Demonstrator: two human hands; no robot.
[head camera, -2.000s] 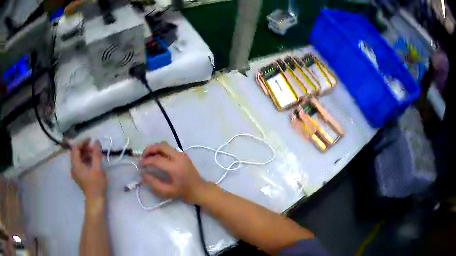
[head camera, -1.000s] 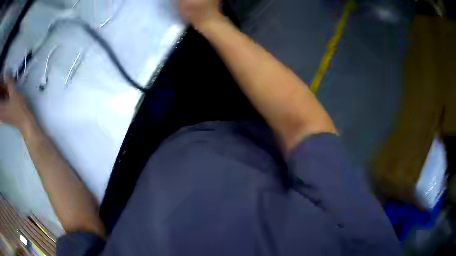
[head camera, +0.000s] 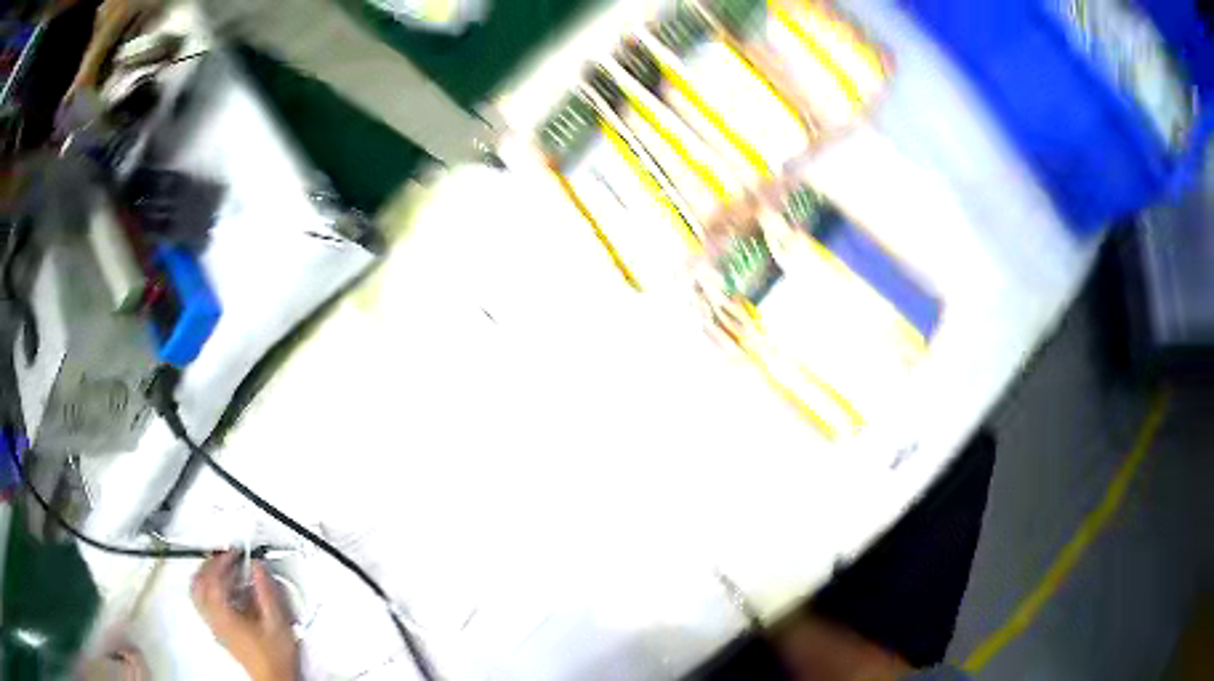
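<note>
Power bank units lie in a row at the upper right, with green circuit boards (head camera: 570, 125) at their ends and yellow-edged white faces. More units (head camera: 815, 349) lie below them, one with a blue-violet face (head camera: 881, 277). My left hand (head camera: 246, 619) is at the lower left, its fingertips closed around the end of a thin black lead (head camera: 113, 547), beside a faint white cord. Part of my right arm or hand (head camera: 839, 652) shows at the bottom edge, dark and blurred; whether it holds anything is hidden. The picture is blurred and overexposed.
A thick black cable (head camera: 286, 522) crosses the bench. A grey instrument box (head camera: 93, 399) and small blue box (head camera: 189, 309) are left. A large blue bin (head camera: 1025, 107) is upper right. Another partial hand (head camera: 120, 663) shows lower left; whose is unclear. The bench edge curves down the right.
The view has swung from my body and the floor back to the bench and units. My right hand has left the left hand's side since the oldest frame. More units show on the bench.
</note>
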